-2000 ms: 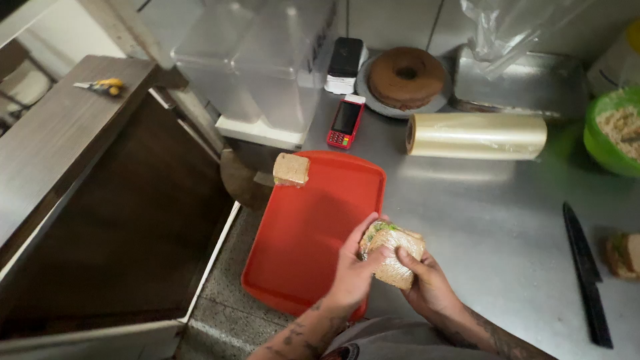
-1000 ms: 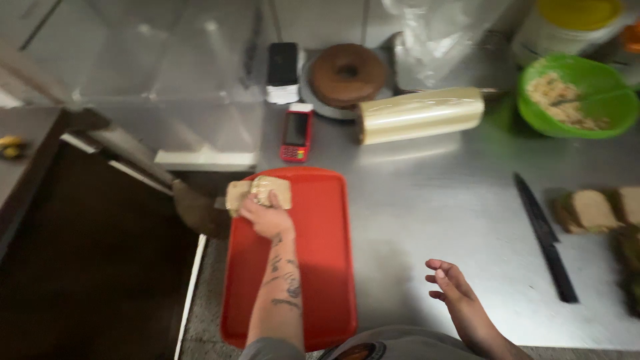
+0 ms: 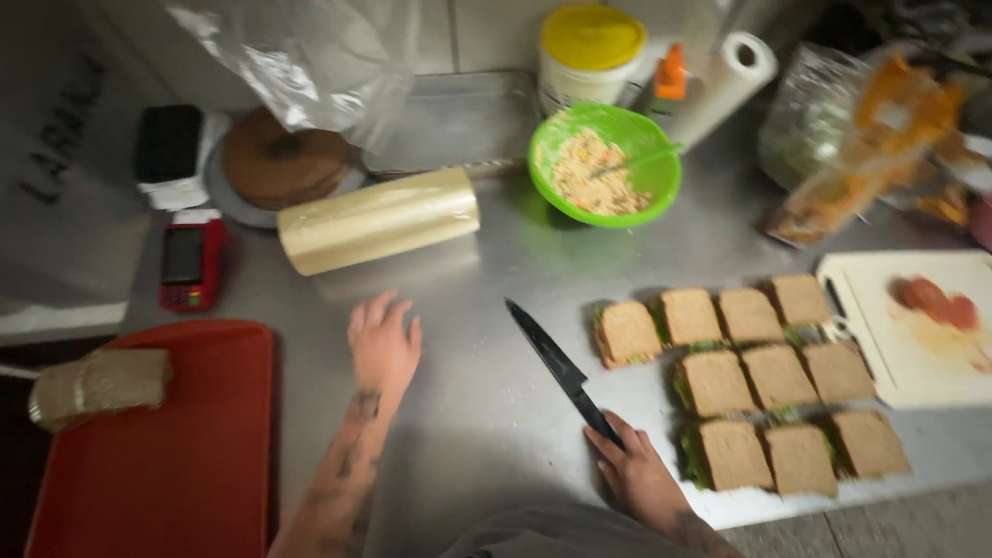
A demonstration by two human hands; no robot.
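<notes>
My left hand (image 3: 385,341) is over the steel counter with its fingers apart, just below a roll of plastic wrap (image 3: 380,221), holding nothing. At the lower centre my right hand (image 3: 632,465) has its fingers on the black handle of a kitchen knife (image 3: 552,349), whose blade points up and left. Right of the knife, sandwiches of sliced bread with lettuce (image 3: 718,384) stand in rows. Wrapped sandwiches (image 3: 105,385) lie at the upper left of the red tray (image 3: 163,480).
Behind are a green bowl of filling (image 3: 604,167), a yellow-lidded tub (image 3: 593,58), a metal pan (image 3: 457,124) and a brown ring cake (image 3: 283,159). A red card terminal (image 3: 190,260) stands left. A white cutting board (image 3: 914,333) and bagged food (image 3: 868,155) are at the right.
My left hand has left the sandwiches on the tray and is over the counter. My right hand, empty a second ago, is now at the knife handle. The view has swung right.
</notes>
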